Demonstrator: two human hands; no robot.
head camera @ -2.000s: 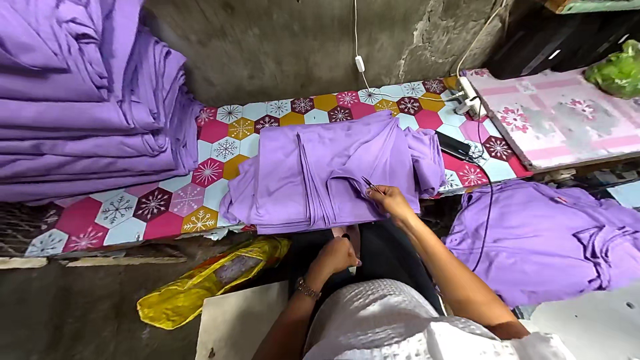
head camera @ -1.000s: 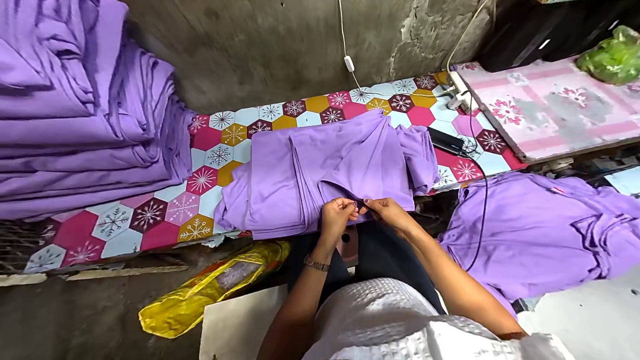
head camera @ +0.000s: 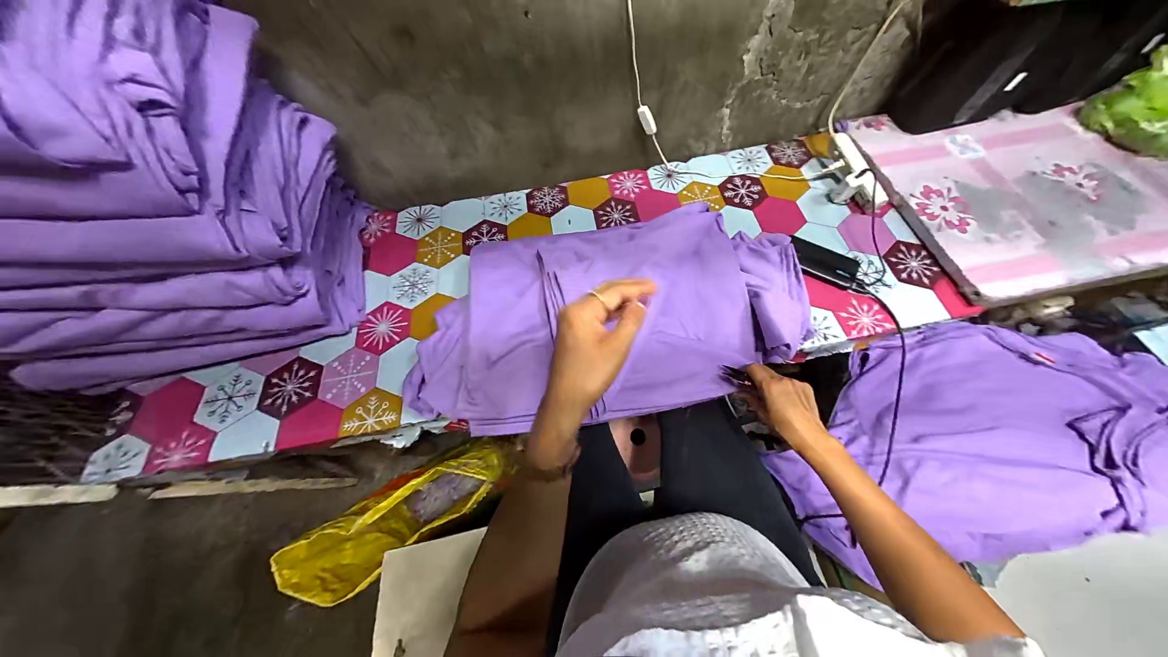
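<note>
Folded purple garments point(head camera: 675, 274) lie in a low stack on a bench covered with a hexagon-and-snowflake cloth. My left hand point(head camera: 598, 342), with a ring on one finger, is over the middle of the stack, thumb and fingertips near each other, with nothing seen between them. At the stack's lower right corner, my right hand point(head camera: 776, 397) holds a small dark pointed tool point(head camera: 735, 375), probably thread snips, its tips over the fabric edge. Whether the right fingers also touch the cloth cannot be told.
A tall pile of purple garments point(head camera: 155, 228) stands at left; more purple garments point(head camera: 985, 438) lie at right. A power strip point(head camera: 858, 169), a black device point(head camera: 826, 263) and a hanging cord are behind. A yellow plastic bag point(head camera: 392, 520) lies below the bench.
My hands, together at the stack's front edge a second ago, are now apart: the left is up over the fabric, the right has moved right to the corner. The top fabric lies flatter.
</note>
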